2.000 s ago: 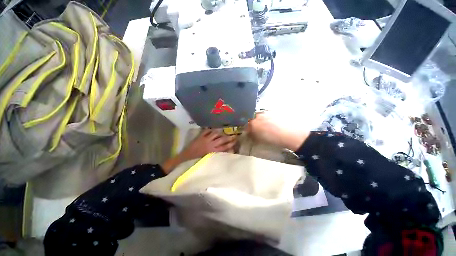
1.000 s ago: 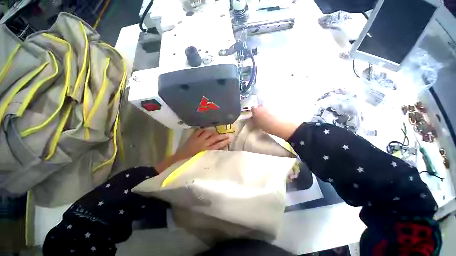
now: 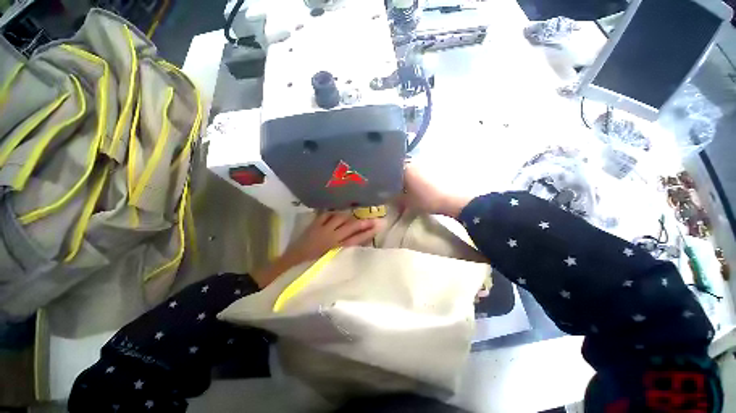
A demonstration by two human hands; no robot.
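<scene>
A beige bag body [image 3: 387,302] with yellow binding lies under the sewing machine head [image 3: 335,157], its near part hanging towards me. My left hand [image 3: 335,234] lies flat on the bag cloth, fingers together, just left of the small yellow work clamp [image 3: 370,212]. My right hand [image 3: 424,193] is at the bag's rim, right of the machine head; its fingertips are partly hidden behind the head's edge, so what they pinch cannot be made out. The needle area is hidden under the dark grey cover.
A large stack of bag bodies [image 3: 89,161] with yellow binding is at left. Metal fittings in clear plastic [image 3: 557,189] lie right of the machine. A control screen [image 3: 658,52] stands upper right. Brownish small parts [image 3: 686,210] and a green-handled tool [image 3: 696,266] are at the right edge.
My right hand has drawn closer to the machine head than in the earlier frames, and its fingertips are now less visible. My left hand stays on the cloth by the clamp. The camera view has shifted slightly.
</scene>
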